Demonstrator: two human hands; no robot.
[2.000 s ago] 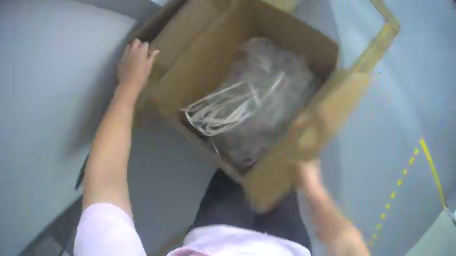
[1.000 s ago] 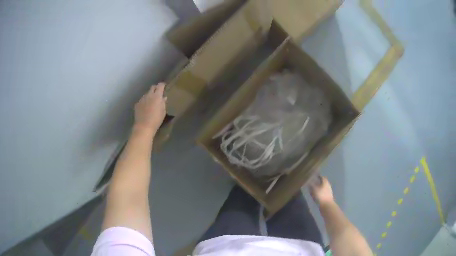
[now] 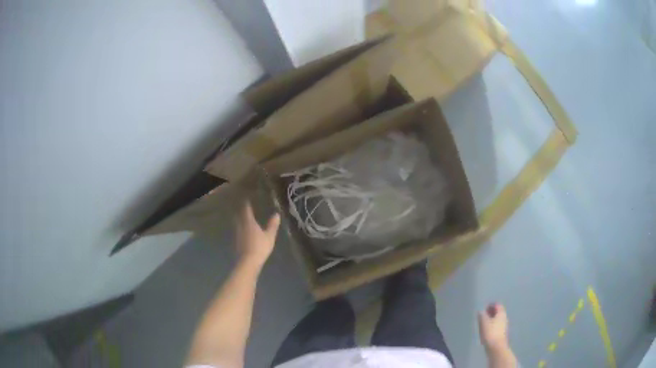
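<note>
The open scrap carton (image 3: 449, 169) stands on the floor in front of my legs, holding tangled white strapping (image 3: 327, 205) and clear film (image 3: 410, 187). A partly folded carton (image 3: 309, 111) leans against the pale surface on the left, right beside the scrap carton. My left hand (image 3: 257, 233) has its fingers apart at the scrap carton's left side, near the leaning carton's lower flap; whether it touches either is unclear. My right hand (image 3: 493, 325) hangs in the air to the right, away from the cartons, small and blurred with curled fingers; I cannot tell whether it holds anything.
Another brown carton (image 3: 439, 54) with tape bands stands behind the scrap carton. Yellow tape lines (image 3: 536, 172) mark the grey floor on the right, with a dashed yellow line (image 3: 568, 330) lower down. A large pale surface (image 3: 93, 144) fills the left side.
The scrap carton has turned and now sits against the leaning carton. My left hand has come off the leaning carton's upper edge and moved down and right. My right hand has left the scrap carton.
</note>
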